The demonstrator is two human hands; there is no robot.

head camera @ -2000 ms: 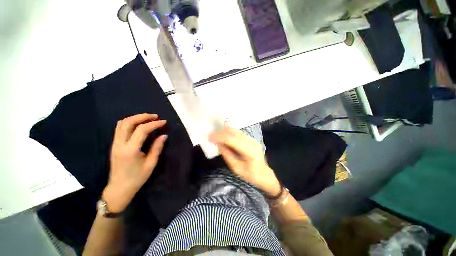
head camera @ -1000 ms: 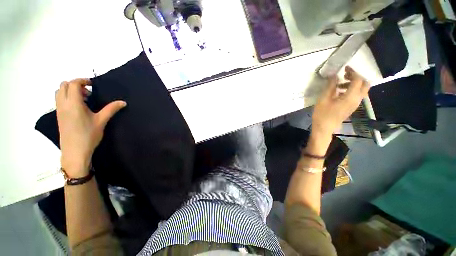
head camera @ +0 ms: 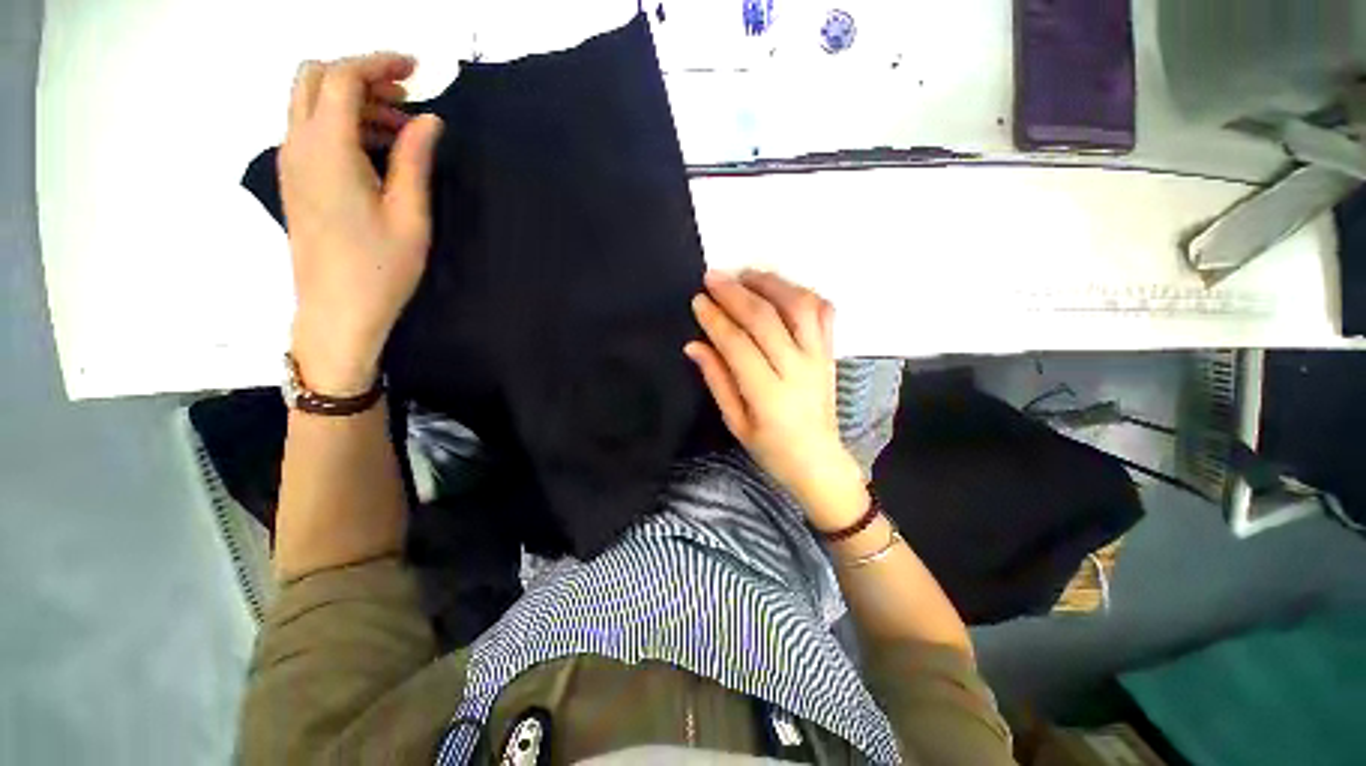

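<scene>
A black fabric panel (head camera: pixel 562 225) lies on the white table and hangs over its front edge into the lap. My left hand (head camera: pixel 352 225) is at the panel's upper left edge, fingers curled and thumb apart; whether it pinches the cloth is hard to tell. My right hand (head camera: pixel 772 367) rests with its fingertips on the panel's right edge, near the table's front edge. The pale strip (head camera: pixel 1273 217) lies on the table at the right, away from both hands. The needle is out of the picture.
A smartphone (head camera: pixel 1074 75) lies on the machine bed at the top. The white table edge (head camera: pixel 1049 307) carries a printed scale. Black pieces (head camera: pixel 1004 494) hang below the table at right, near a white metal frame (head camera: pixel 1251 449). A green cloth (head camera: pixel 1258 696) is at the lower right.
My right hand laid the pale strip down at the right, let it go and came back to the panel's right edge. The view has shifted, and the machine head has left the picture.
</scene>
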